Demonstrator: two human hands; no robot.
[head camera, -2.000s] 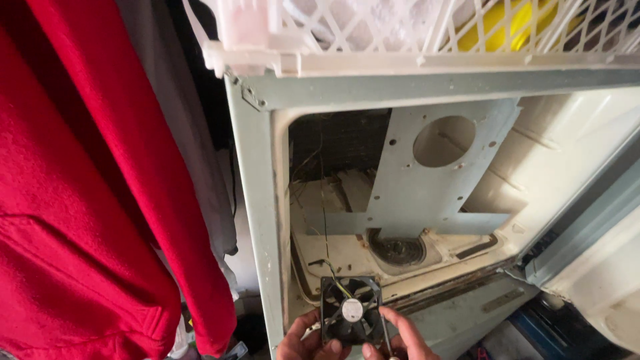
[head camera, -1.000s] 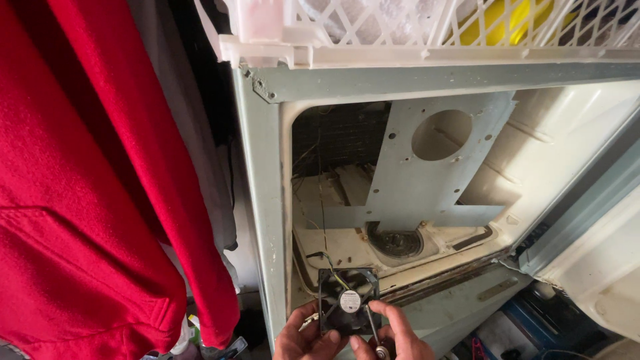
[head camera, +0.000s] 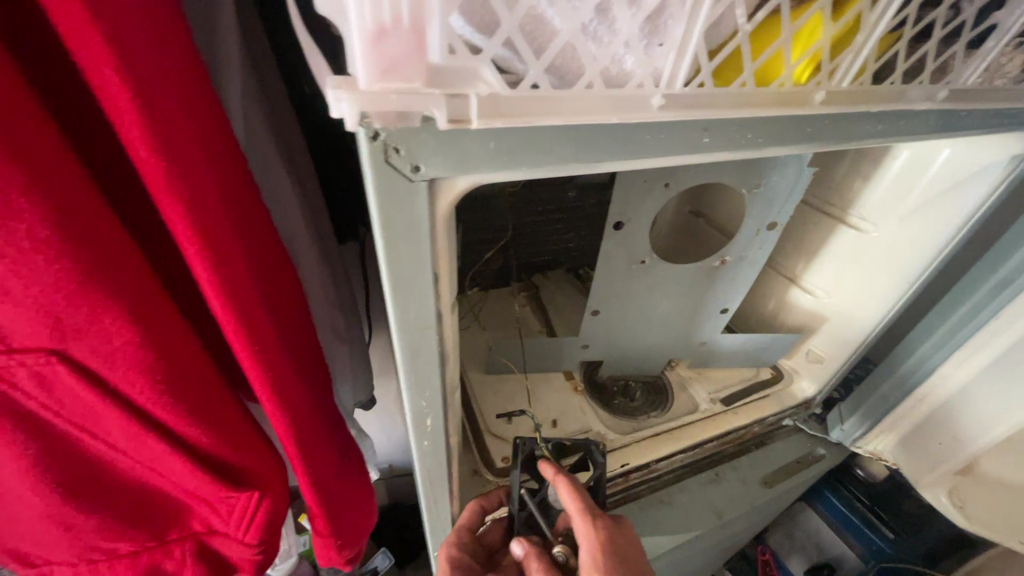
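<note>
A black square computer-type cooling fan (head camera: 596, 458) with thin wires (head camera: 528, 419) at its upper edge is held at the bottom middle. My left hand (head camera: 480, 538) grips its left side. My right hand (head camera: 588, 524) is at its right, the index finger laid over the fan's face near the wires. A thin metal rod (head camera: 538, 512) with a rounded end piece lies between the right fingers; its exact kind is unclear. Beyond the hands, a grey sheet-metal panel (head camera: 656, 296) with a large round hole stands inside an open cabinet (head camera: 404, 320), which looks like an old fridge.
A white plastic lattice crate (head camera: 560, 108) sits on the cabinet. A red garment (head camera: 160, 320) hangs close on the left. The cabinet's open door (head camera: 952, 432) is at right, with a blue object (head camera: 856, 512) below it. A round black recess (head camera: 632, 396) lies in the cabinet floor.
My right index finger has moved from the fan's right side onto its face near the wires, covering part of the hub label seen before. The left hand still holds the fan.
</note>
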